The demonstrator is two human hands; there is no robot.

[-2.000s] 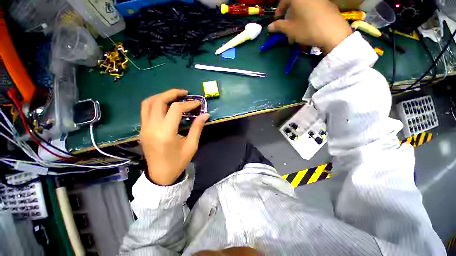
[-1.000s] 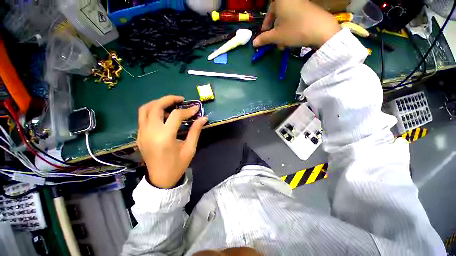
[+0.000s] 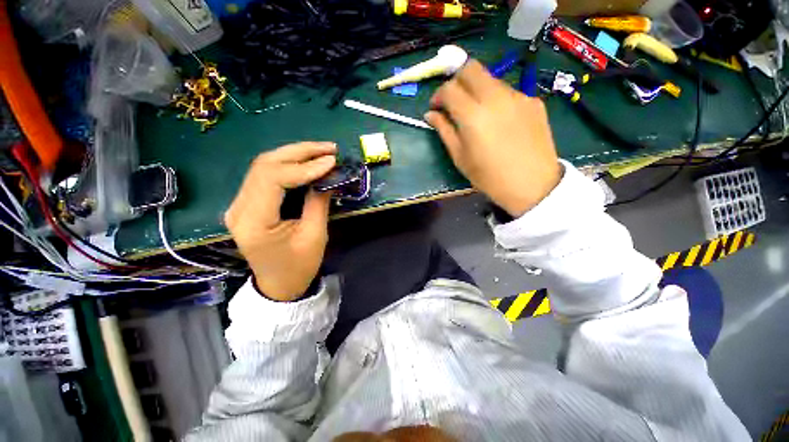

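Observation:
My left hand [image 3: 285, 207] holds a small dark watch housing with a shiny rim [image 3: 356, 185] at the bench's front edge. A dark flat piece shows between the fingers and the housing. A small white battery with yellow edges [image 3: 375, 148] lies on the mat just behind the housing. Silver tweezers [image 3: 385, 113] lie behind the battery. My right hand [image 3: 497, 138] is over the tweezers' right end, fingers curled and covering it. The frame does not show whether it grips them.
A cream-handled tool [image 3: 424, 67], dark strips [image 3: 294, 47] and blue-handled pliers [image 3: 529, 79] lie behind. A red tool [image 3: 578, 45] and black cables are back right. A gold-yellow heap [image 3: 202, 95] and a cabled watch [image 3: 153, 186] are left. A parts tray [image 3: 731, 200] is below right.
My right hand has moved from the blue-handled pliers toward me and down to the tweezers. My left fingers have shifted on the housing, and a dark piece now shows there.

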